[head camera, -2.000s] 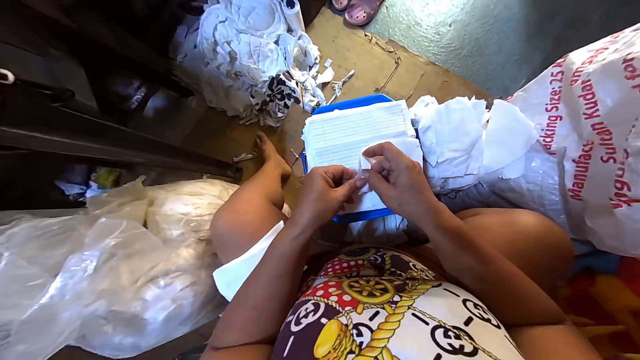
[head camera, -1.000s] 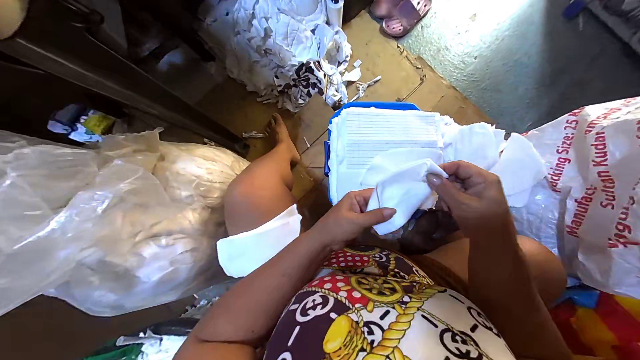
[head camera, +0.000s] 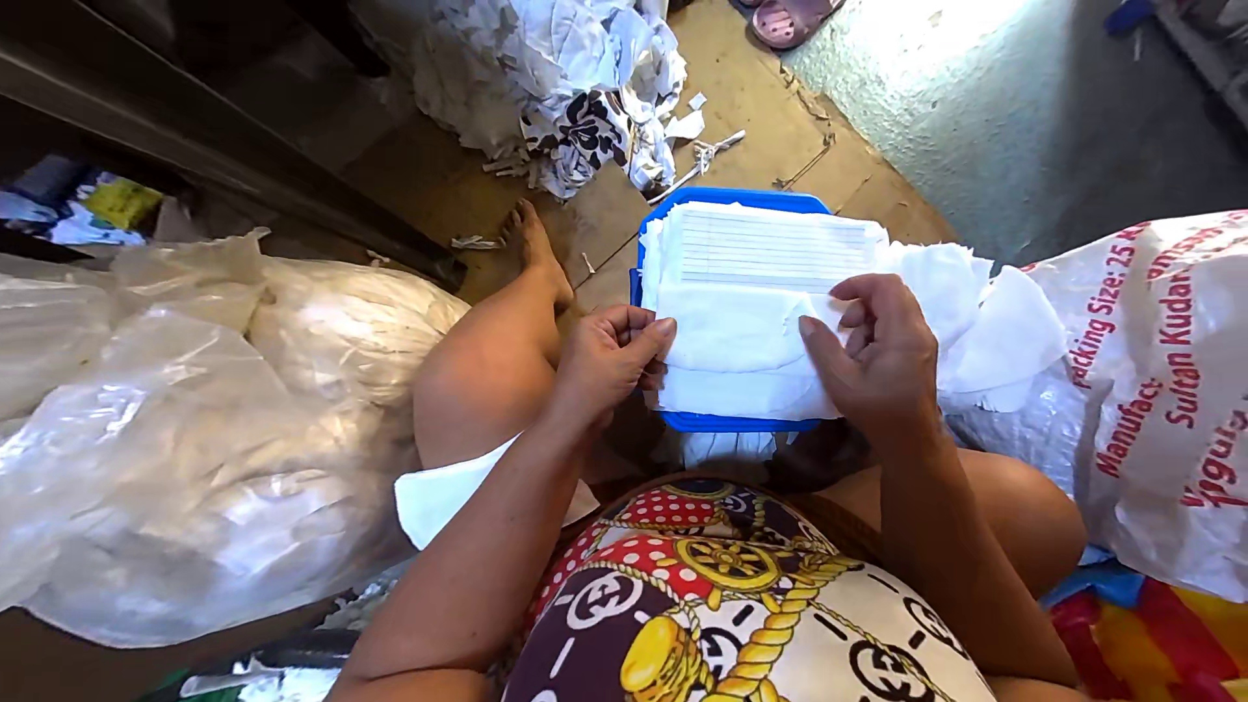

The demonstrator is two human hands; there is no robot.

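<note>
A folded white cloth piece (head camera: 736, 327) lies over a stack of lined white sheets (head camera: 770, 244) on a blue plastic tray or lid (head camera: 721, 425). My left hand (head camera: 619, 356) pinches the cloth's left edge between thumb and fingers. At its right edge is my right hand (head camera: 873, 351), the thumb on the cloth and the fingers curled; whether it grips the cloth is not clear. More white cloth pieces (head camera: 1004, 331) lie just right of the stack. Another white cloth piece (head camera: 453, 497) rests on my left thigh, partly behind my left forearm.
A clear plastic bag of pale material (head camera: 322, 390) stands at the left. A printed white sack (head camera: 1170, 390) is at the right. White cloth scraps (head camera: 585, 78) are heaped ahead, with a pink clog (head camera: 790, 21) farther right. A dark metal bar (head camera: 244, 136) crosses the upper left.
The cloth, held up and loosely spread in my hands a second ago, now lies flatter over the stack. My hands have moved apart to its two sides.
</note>
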